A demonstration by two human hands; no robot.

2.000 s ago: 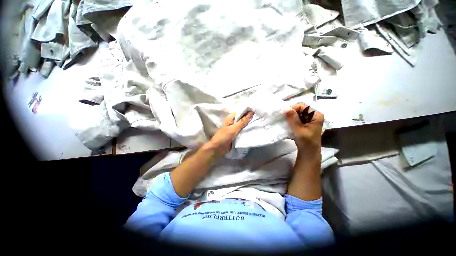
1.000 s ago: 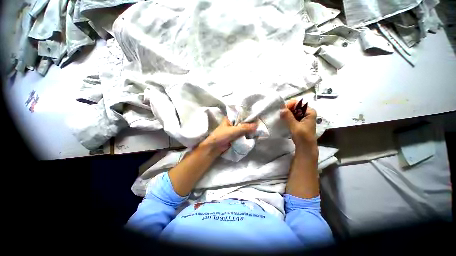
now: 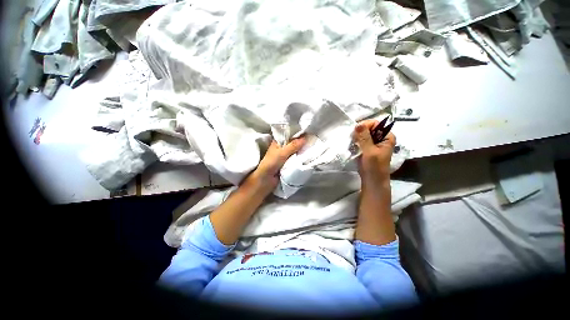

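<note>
A pale grey-white garment [image 3: 250,56] lies crumpled over the table, with its near part bunched between my hands and hanging over the table edge. My left hand [image 3: 279,157] grips a gathered fold of it. My right hand [image 3: 375,145] is right of that fold and holds small dark thread snips [image 3: 382,129], their two points up and to the right. Its thumb and fingertips are close to the cloth; whether they also pinch it cannot be told.
The white table [image 3: 481,119] has its front edge just below my hands. Garment piles lie at the back left [image 3: 69,37] and back right [image 3: 469,15]. Pale cloth [image 3: 487,244] covers a surface at the lower right. More pale cloth lies over my lap.
My left hand has shifted slightly left and the fold it holds has changed shape. The cloth between my hands is more spread. The snips in my right hand now tilt further right.
</note>
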